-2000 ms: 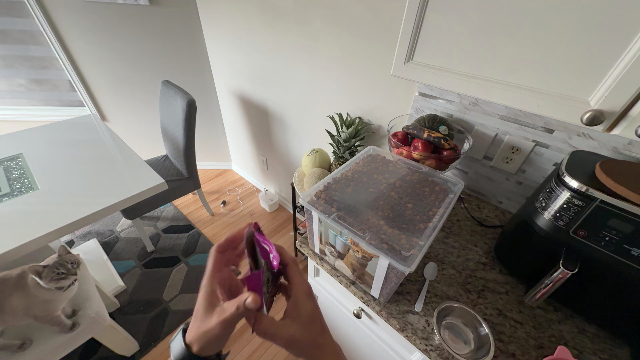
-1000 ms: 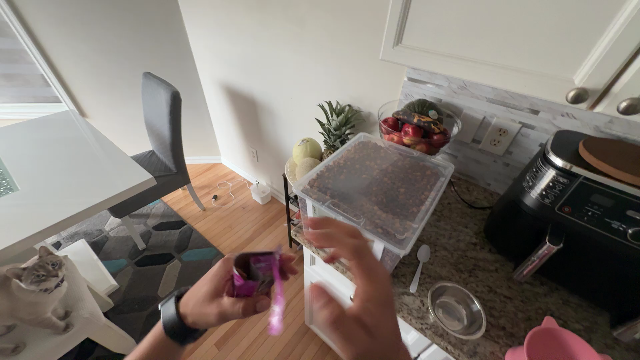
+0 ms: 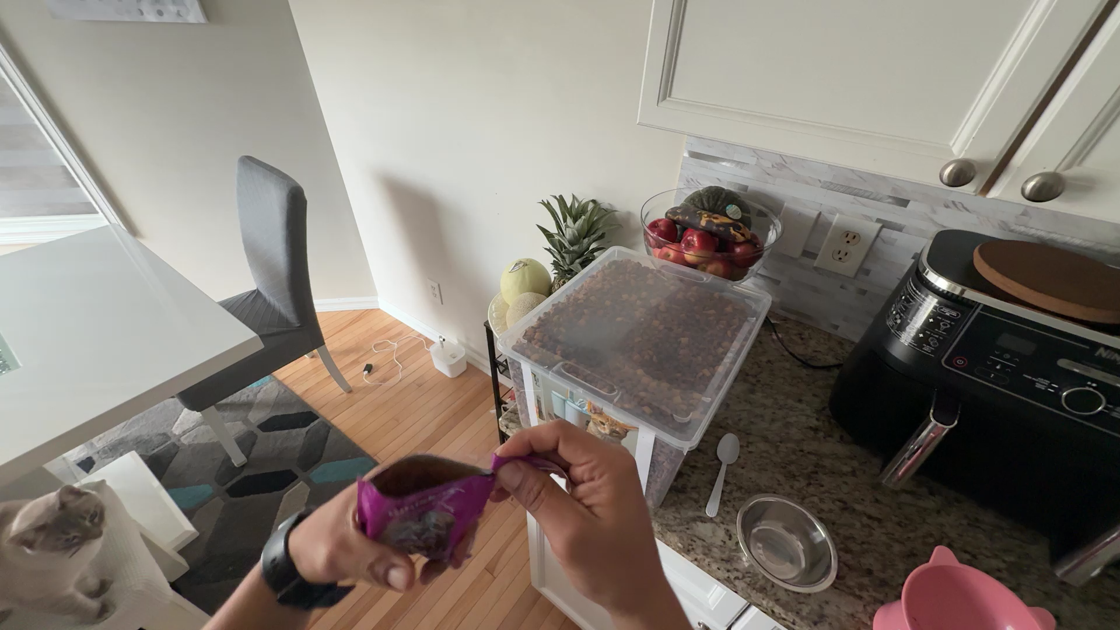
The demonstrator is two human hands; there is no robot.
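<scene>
My left hand [image 3: 350, 542], with a dark watch on its wrist, holds a small purple foil pouch [image 3: 424, 516] whose top gapes open. My right hand [image 3: 577, 516] pinches the purple strip at the pouch's right upper corner between thumb and forefinger; the strip still joins the pouch there. Beyond the hands stands a clear lidded plastic bin [image 3: 639, 337] full of brown kibble. To its right on the granite counter lie a spoon [image 3: 723, 472] and a stainless steel bowl [image 3: 787, 542]. A pink bowl with ear shapes [image 3: 958, 599] is at the lower right edge.
A black air fryer [image 3: 989, 376] stands on the counter at right. Behind the bin are a glass bowl of fruit [image 3: 711, 236], a pineapple [image 3: 575, 232] and melons [image 3: 525, 280]. A cat [image 3: 57, 542] sits at lower left, near a white table [image 3: 105, 324] and grey chair [image 3: 271, 236].
One second ago my right hand was apart from the pouch with its fingers spread; now it grips the strip at the corner. The pouch's mouth now shows plainly open.
</scene>
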